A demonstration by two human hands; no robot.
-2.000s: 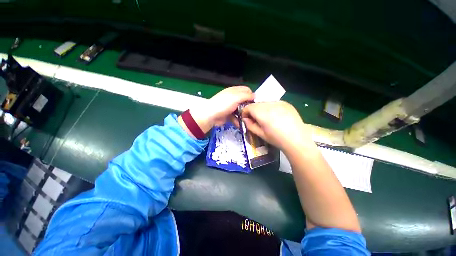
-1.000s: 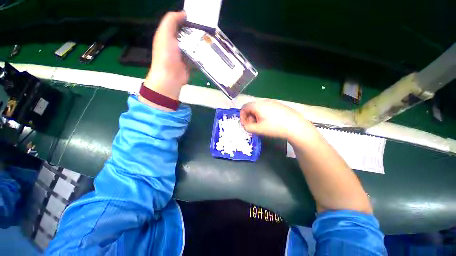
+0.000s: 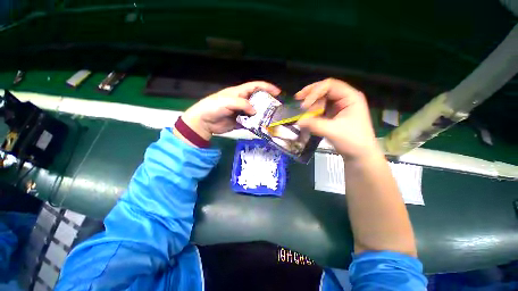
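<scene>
My left hand [image 3: 222, 109], with a dark red band on its wrist, holds the phone body [image 3: 289, 142] by its left end above the bench. My right hand [image 3: 343, 116] grips the battery [image 3: 295, 117] between thumb and fingers; its yellow edge shows and it stands tilted up from the phone body. A white flap [image 3: 263, 107] shows at the phone's left end beside my left fingers. The blue parts tray [image 3: 259, 192], heaped with small white pieces [image 3: 258, 167], lies on the bench just below the phone.
A sheet of white strips [image 3: 410, 183] lies at right, partly under my right forearm. Phones [image 3: 78, 78] and a long dark tray [image 3: 182, 87] are on the green line behind its white edge. A taped grey post [image 3: 426, 128] stands right. A black device [image 3: 35, 136] and compartment tray [image 3: 57, 241] are left.
The phone has come down and right from its raised position. My right hand has moved from the blue tray up to the battery and lifted it at an angle.
</scene>
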